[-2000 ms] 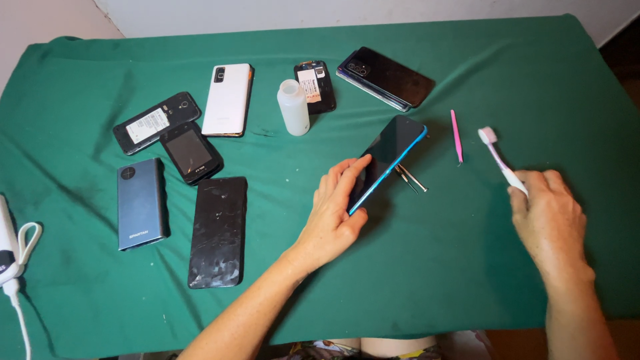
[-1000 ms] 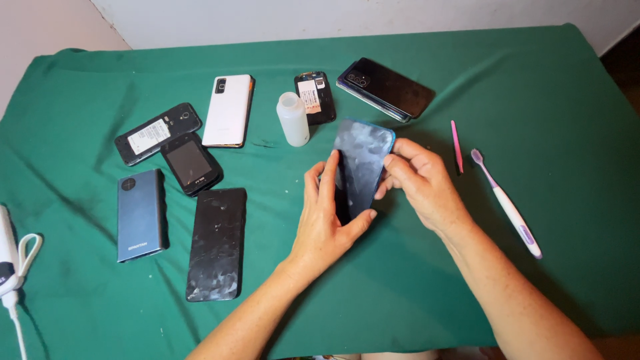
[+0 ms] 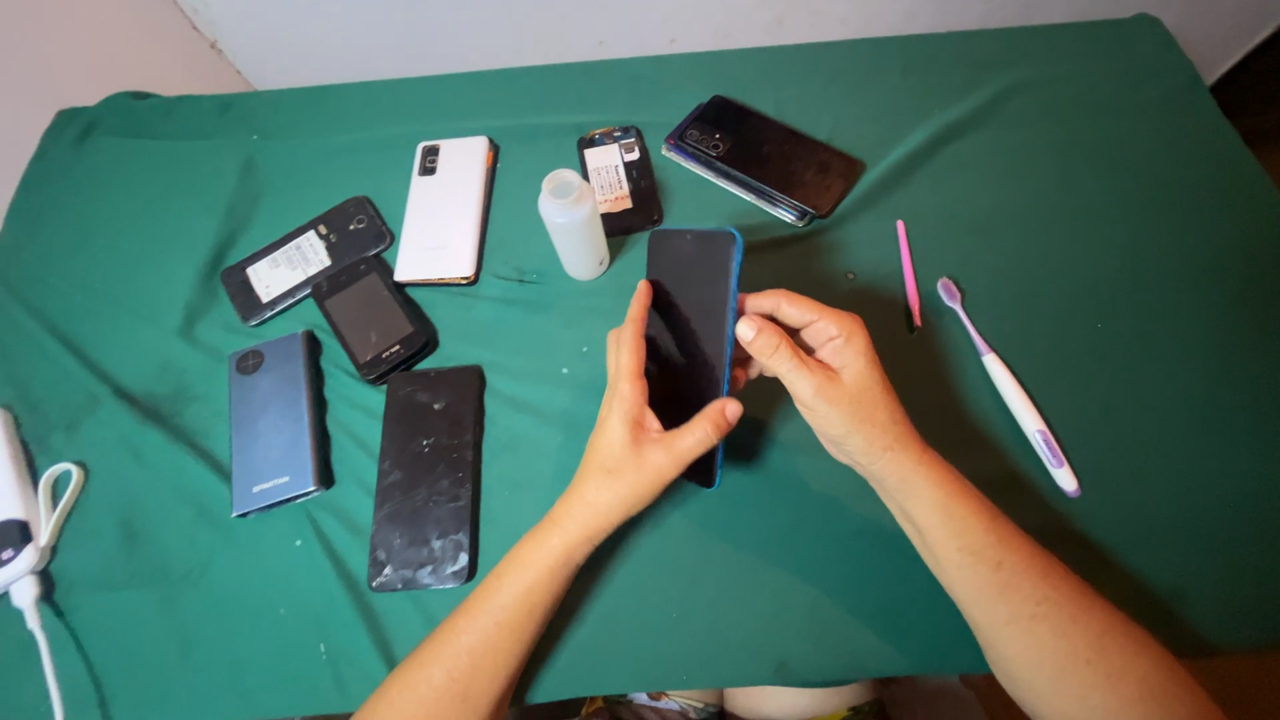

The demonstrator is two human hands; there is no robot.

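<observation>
My left hand [image 3: 655,415] grips a smartphone with a blue edge [image 3: 690,320], its dark screen facing up, thumb across the lower right edge. The fingertips of my right hand [image 3: 815,365] touch the phone's right edge; whether they hold something small there is hidden. To the right lie a pink plastic tool [image 3: 908,272] and a toothbrush [image 3: 1015,395] with a white and purple handle. Behind the phone, a translucent open plastic bottle [image 3: 577,228] stands beside a phone with its back cover off [image 3: 640,185].
On the green cloth [image 3: 1130,320] at left lie a white phone [image 3: 445,210], a blue power bank [image 3: 273,420], a smudged black phone [image 3: 428,480] and two small phones [image 3: 310,255]. Stacked dark phones [image 3: 780,160] lie at the back. A white device with a cable [image 3: 15,510] is at the left edge.
The toothbrush, held in my right hand in the oldest frame, now lies on the cloth. My right hand has moved left to the blue-edged phone, which has turned more upright in view.
</observation>
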